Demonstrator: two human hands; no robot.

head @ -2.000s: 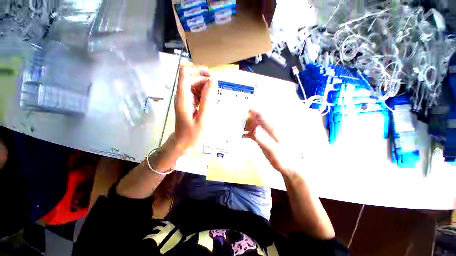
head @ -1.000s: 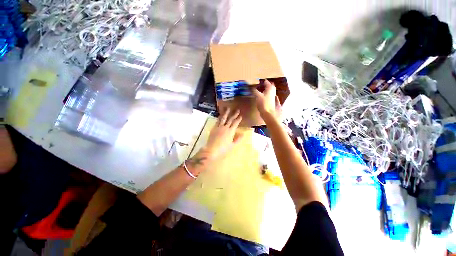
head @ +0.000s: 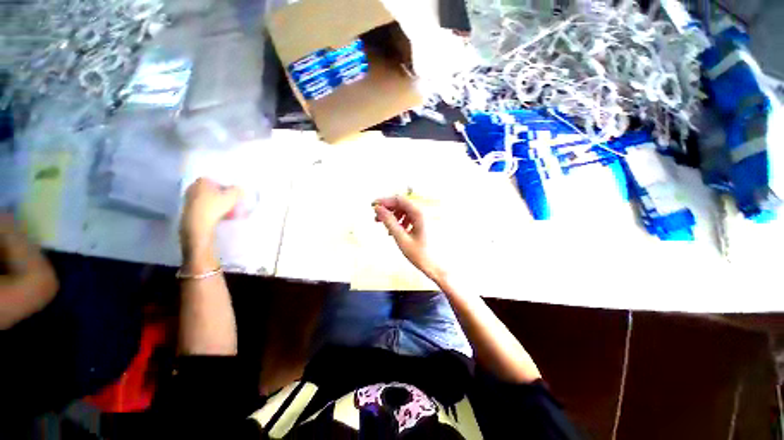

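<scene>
My left hand (head: 210, 209) is over the left part of the white table (head: 516, 266), its fingers curled and blurred; I cannot tell whether it holds a clear tray. My right hand (head: 402, 225) is over the middle of the table, thumb and fingertips close together; whether a tiny piece is between them cannot be told. A pale yellow sheet (head: 387, 273) lies below it at the table's front edge. The packing carton (head: 365, 103) stands open at the back, with blue-and-white retail boxes (head: 329, 69) in its left side.
Stacked blister trays (head: 142, 155) are at left. White coiled cables (head: 593, 69) are heaped at back right, with flat retail boxes (head: 550, 159) in front of them. Another person's hand (head: 21, 271) is at the far left edge. A yellow sheet (head: 47, 193) lies near it.
Both hands have left the carton. My left hand has moved left toward the trays; my right hand has come back over the table's middle. The view has shifted.
</scene>
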